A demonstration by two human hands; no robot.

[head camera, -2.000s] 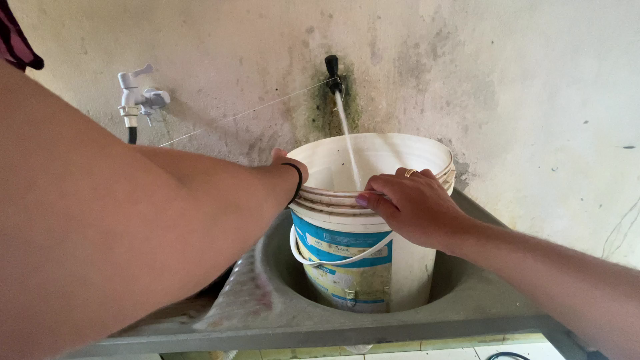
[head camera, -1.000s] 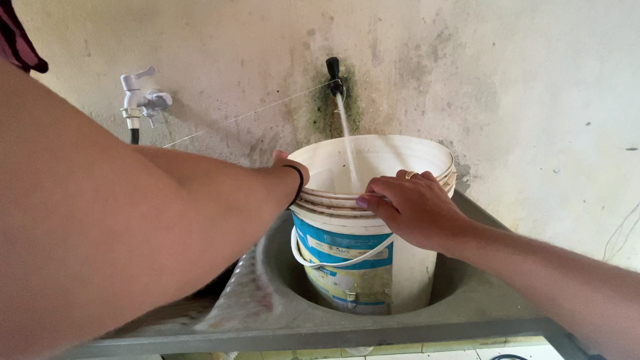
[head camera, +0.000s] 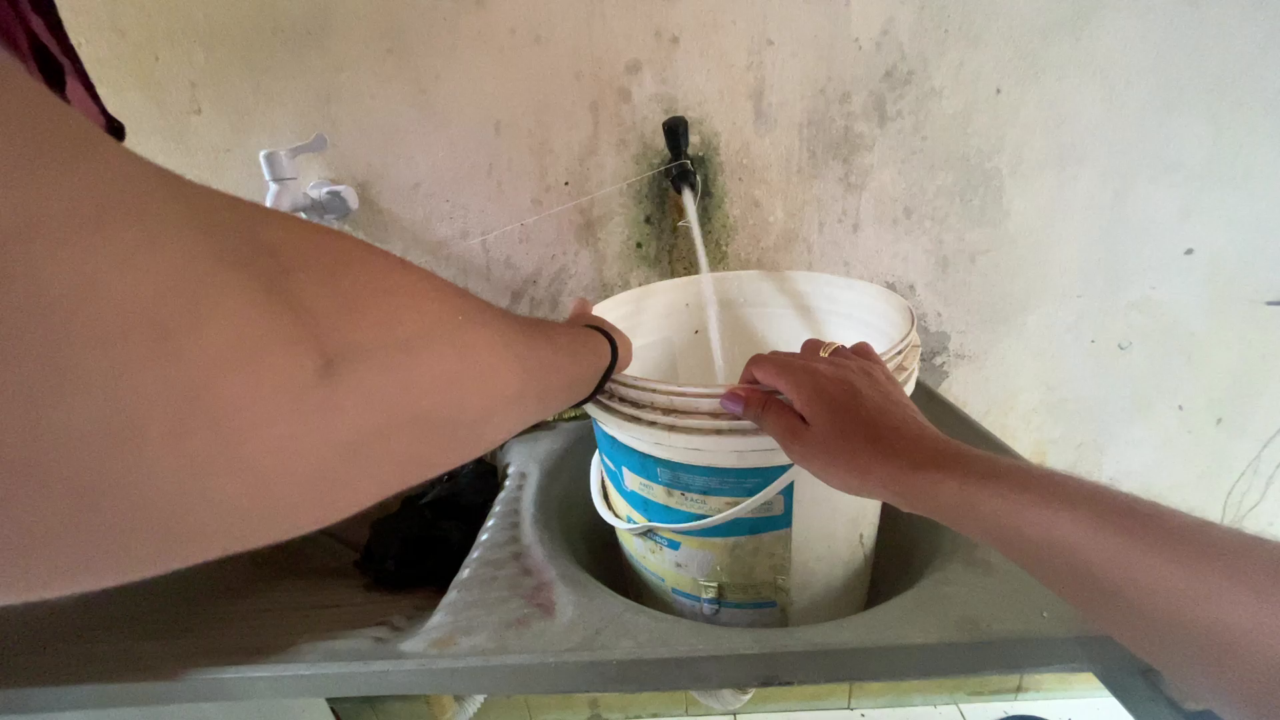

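Observation:
A white plastic bucket [head camera: 835,560] with a blue and yellow printed label and a white handle stands upright in the round basin of a grey laundry sink [head camera: 540,665]. Water [head camera: 706,290] runs from a black wall tap [head camera: 677,155] into it. My right hand [head camera: 830,415], with a ring, grips the near right part of the rim, fingers over the edge. My left hand [head camera: 603,335] is at the rim's left side, mostly hidden behind its own wrist, which wears a black band; its fingers' hold cannot be made out.
A white tap [head camera: 305,185] is on the wall at the left, partly behind my left arm. A thin string [head camera: 570,205] runs from the black tap leftward. A dark object [head camera: 425,530] lies left of the basin, beside the ribbed washboard [head camera: 490,560].

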